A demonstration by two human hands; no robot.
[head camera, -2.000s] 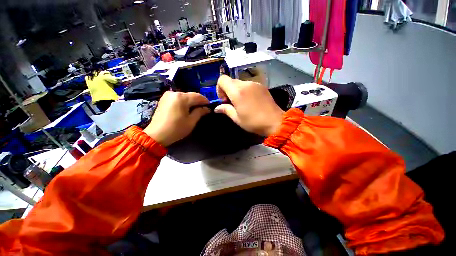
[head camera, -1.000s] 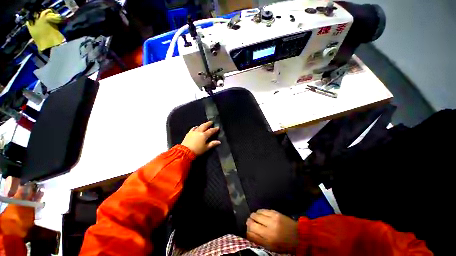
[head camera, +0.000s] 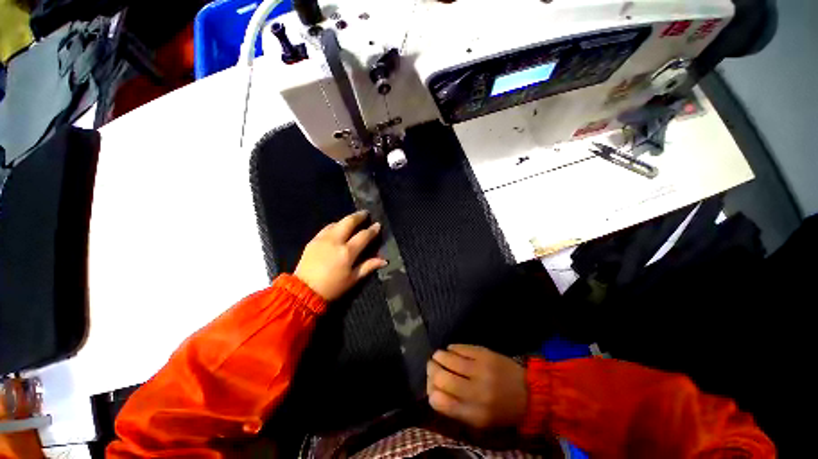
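A black mesh panel [head camera: 448, 231] lies under the sewing machine head [head camera: 359, 90] and hangs over the table's front edge onto the lap. A camouflage strip [head camera: 395, 285] runs down its middle from the presser foot [head camera: 363, 156]. A narrow dark band hangs down the head's front to the foot. My left hand [head camera: 339, 257] rests on the panel left of the strip, fingers apart, fingertips at the strip's edge. My right hand [head camera: 475, 385] is curled at the strip's lower end, near the lap. Its fingertips are partly hidden.
A thick black padded piece [head camera: 40, 242] lies on the white table [head camera: 170, 215] at left. Small metal snips [head camera: 624, 160] lie on the bed at right. A blue crate [head camera: 222, 38] stands behind. Dark pieces [head camera: 677, 242] are heaped at right. Another person's hand shows at lower left.
Two seconds ago both hands held a dark piece up over the table. One second ago the panel lay under the head; now more of it is past the foot, and the view is closer.
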